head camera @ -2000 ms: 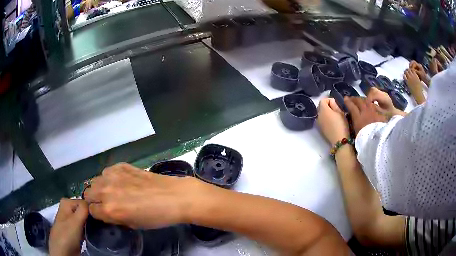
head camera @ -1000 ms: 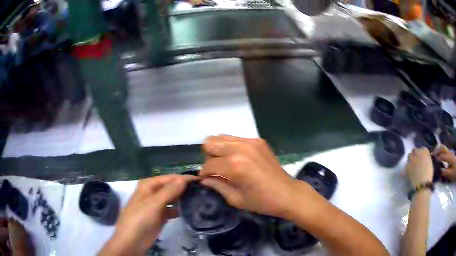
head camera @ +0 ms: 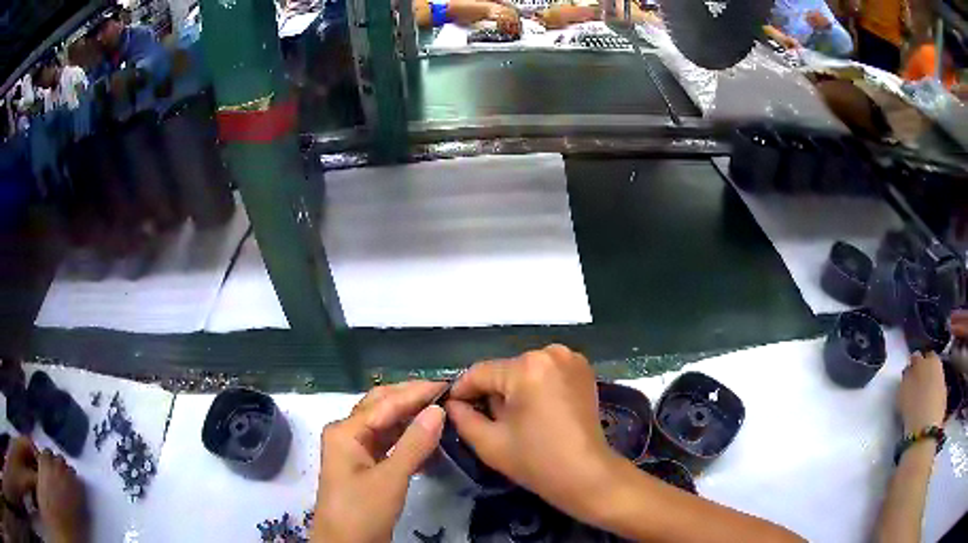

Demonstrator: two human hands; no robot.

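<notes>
My left hand [head camera: 377, 456] and my right hand [head camera: 536, 414] meet at the near middle of the white worktop. Their fingertips pinch a tiny dark piece [head camera: 444, 392] between them, too small to make out. A black plastic housing [head camera: 467, 458] stands just under the fingers, mostly hidden by my right hand. Another black housing [head camera: 520, 517] is in front of it at the bottom edge. A housing with a small white spot [head camera: 698, 418] stands to the right, beside another partly hidden one [head camera: 622, 420]. A single housing [head camera: 246, 431] stands to the left, open side up.
Small dark star-shaped inserts [head camera: 130, 456] lie in a pile at left, with more [head camera: 284, 527] near the bottom. A green post with red tape [head camera: 258, 122] rises ahead. White sheets [head camera: 456, 244] lie on the green belt. Other people's hands [head camera: 921, 398] work at both sides, near more housings [head camera: 854, 348].
The view has swung left, so the scene sits further right. My hands have moved from over the housing's rim to pinching together, with the housing now mostly covered.
</notes>
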